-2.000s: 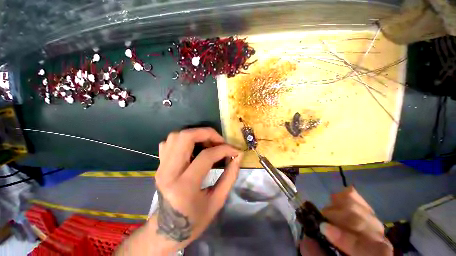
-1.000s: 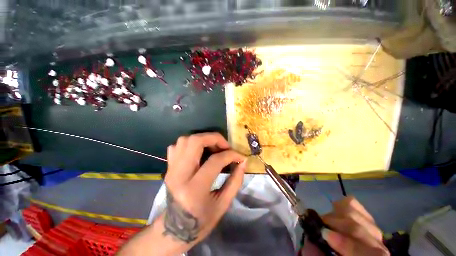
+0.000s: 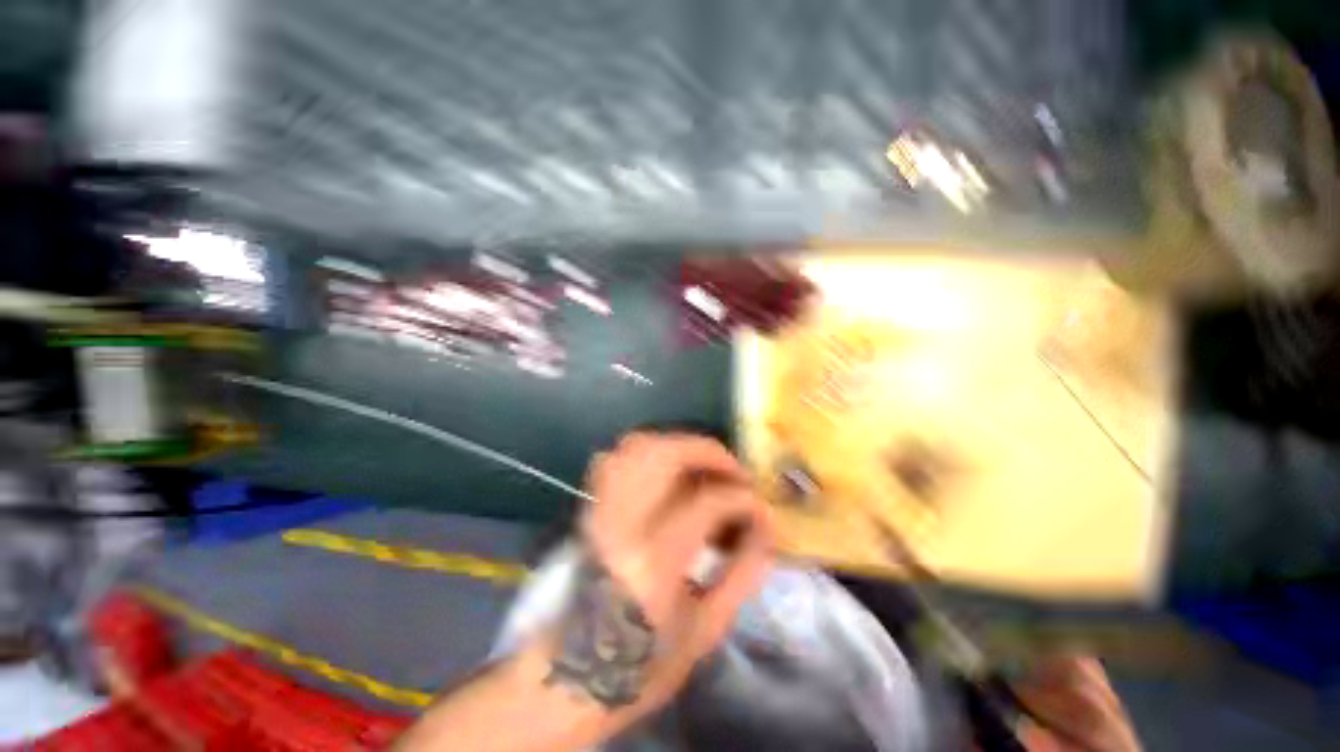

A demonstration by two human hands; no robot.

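The picture is strongly blurred. My left hand [image 3: 679,536] is at the front left corner of the wooden board [image 3: 1014,441], fingers curled; the solder wire [image 3: 426,429] runs from the left to it. My right hand [image 3: 1077,705], cut off by the bottom edge, is closed around the dark soldering iron [image 3: 963,654], which points up and left toward the board. The iron's tip is too blurred to place. The small dark module [image 3: 798,485] lies on the board near its left edge, beyond my left fingers. A dark curved piece [image 3: 919,467] lies to its right.
A dark red heap [image 3: 750,294] touches the board's back left corner. White-faced components [image 3: 448,316] lie further left on the green mat. The solder spool [image 3: 118,394] stands far left. A tan round cup [image 3: 1261,162] is at the back right. Red crates [image 3: 221,713] are below left.
The view has swung, so the bench sits lower and further right, and the spool and cup show more fully. My left hand has curled more. My right hand sits lower in the picture.
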